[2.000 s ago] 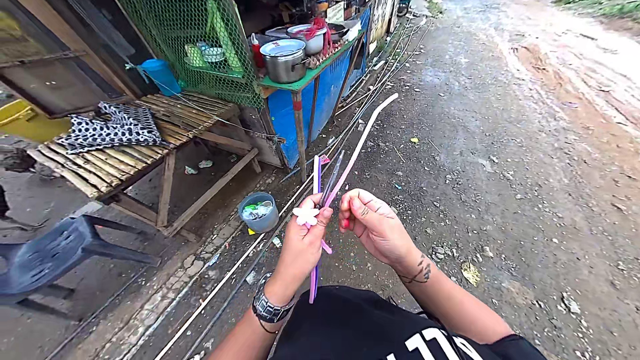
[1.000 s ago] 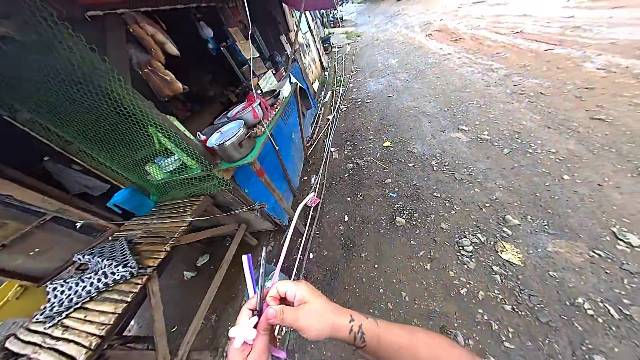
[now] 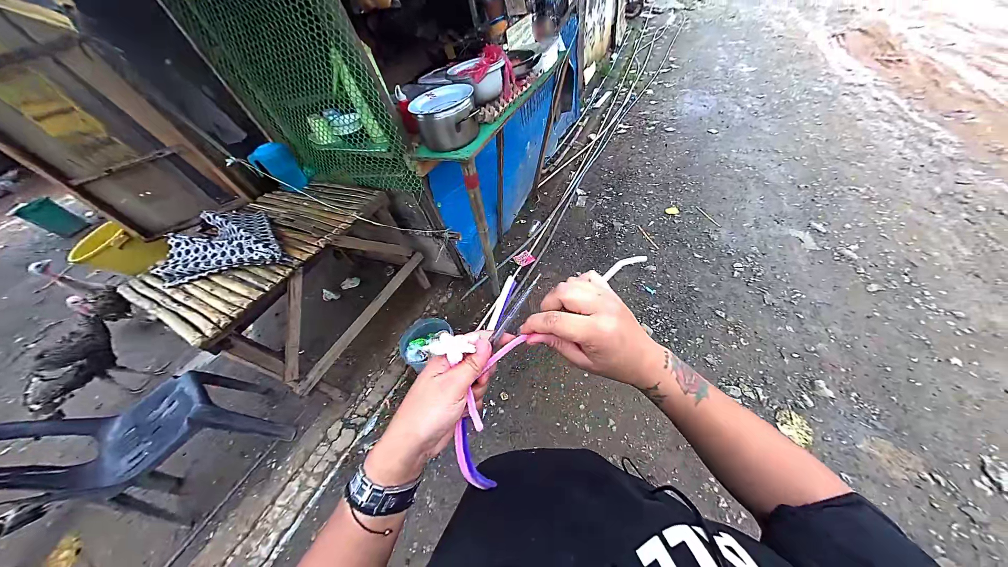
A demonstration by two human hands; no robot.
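My left hand (image 3: pixel 441 398), with a watch on its wrist, is closed on a bundle of pipe cleaners, pink, purple and white. A white flower shape (image 3: pixel 452 346) rests at its thumb. Below the hand hang curved pink and purple pipe cleaner ends (image 3: pixel 466 458). A thin dark tool (image 3: pixel 516 309), perhaps scissors, sticks up from the same grip; its handle is hidden. To the right, my right hand (image 3: pixel 587 327) pinches a pink pipe cleaner (image 3: pixel 505 352) that runs from the left hand. A pale end (image 3: pixel 628 264) shows beyond the right knuckles.
A bamboo bench (image 3: pixel 213 303) with a spotted cloth (image 3: pixel 224 246) stands at left, near a plastic chair (image 3: pixel 150 433) and turkeys (image 3: pixel 75 346). A bucket of litter (image 3: pixel 421 346) sits below the hands. Pots (image 3: pixel 445 118) stand on a green-topped counter (image 3: pixel 472 150). Gravel road (image 3: pixel 787 260) lies right.
The right hand, a little apart from the left two seconds ago, was against it one second ago and now holds the pink pipe cleaner just to its right. The view swung away and back.
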